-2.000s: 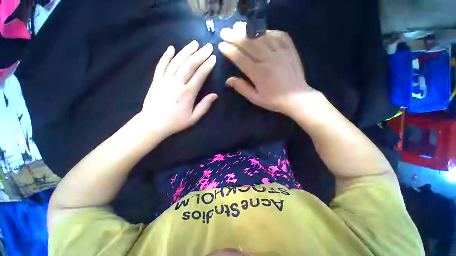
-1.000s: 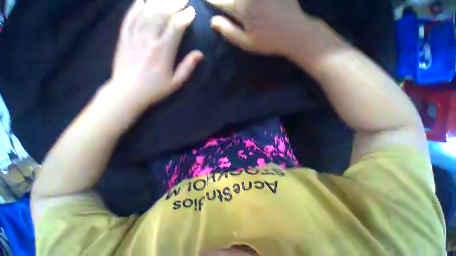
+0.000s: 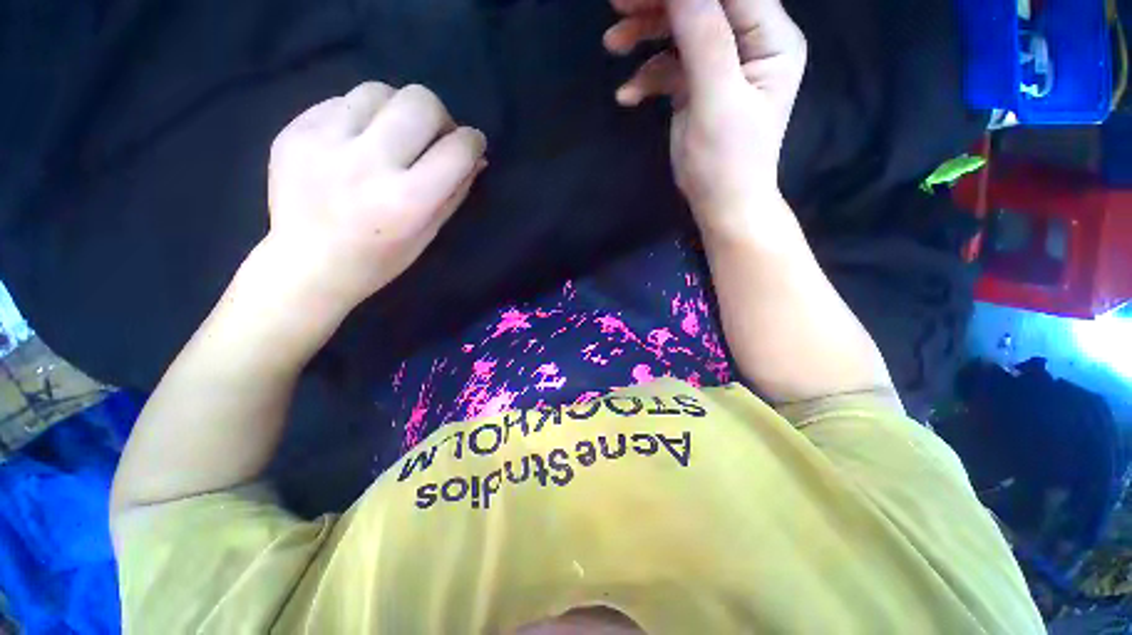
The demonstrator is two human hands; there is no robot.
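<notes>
The black fabric (image 3: 559, 161) spreads across the view and down towards the lap, with soft folds. My left hand (image 3: 372, 186) is curled into a fist on it at left of centre, knuckles up; its fingertips are tucked under, and it appears to grip the cloth. My right hand (image 3: 732, 87) is at the top, right of centre, over the fabric. It is turned on its side with some fingers bent and apart, and its upper part is cut off by the picture's top edge. Whether it holds anything cannot be told. The needle area is out of view.
A blue basket (image 3: 1037, 62) stands at the upper right, above a red stool or crate (image 3: 1055, 236). A small green item (image 3: 953, 171) lies by the fabric's right edge. Blue cloth (image 3: 62, 521) is at lower left, below a worn table end (image 3: 50, 391).
The machine parts have left the view at the top. My flat left hand has curled into a fist. My right hand has moved away from my left and turned on its side.
</notes>
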